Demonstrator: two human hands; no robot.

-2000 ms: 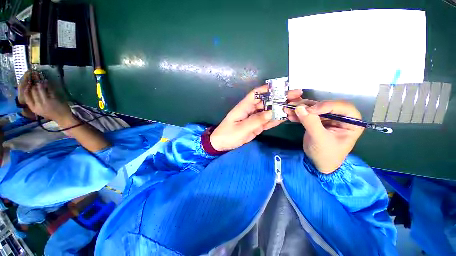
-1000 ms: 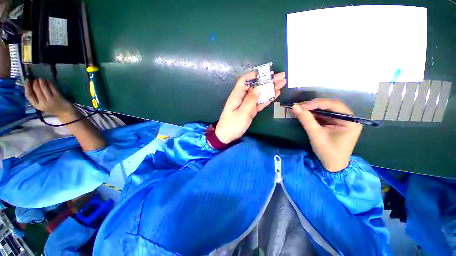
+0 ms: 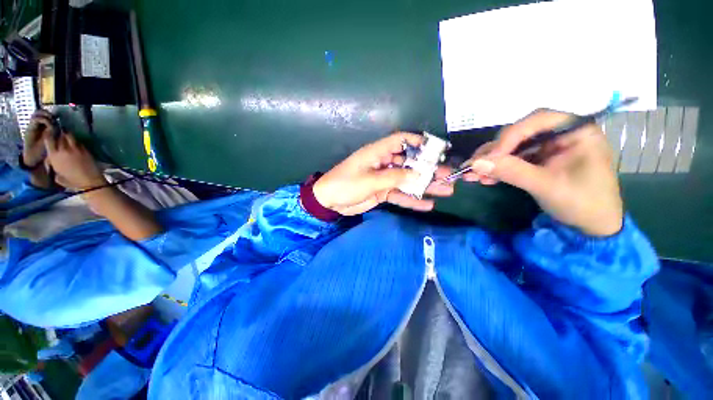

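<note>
My left hand holds a small silver-white circuit board module in its fingers, tilted, in front of my chest. My right hand holds a thin black pen-like tool. The tool's thin pale tip is close to the module's right side; I cannot tell if they touch. Several grey adhesive strips lie side by side at the right, partly behind my right hand. No small grey squares can be made out below the paper.
A white paper sheet lies beyond my right hand on the dark green bench top. At left are a yellow and blue handled screwdriver, a black box with a white label, and a neighbour's hands with a thin black cable.
The module is tilted differently and lower than a second ago. My right hand has moved right and turned, lifting the tool's rear end. The paper and strips appear shifted slightly left and up.
</note>
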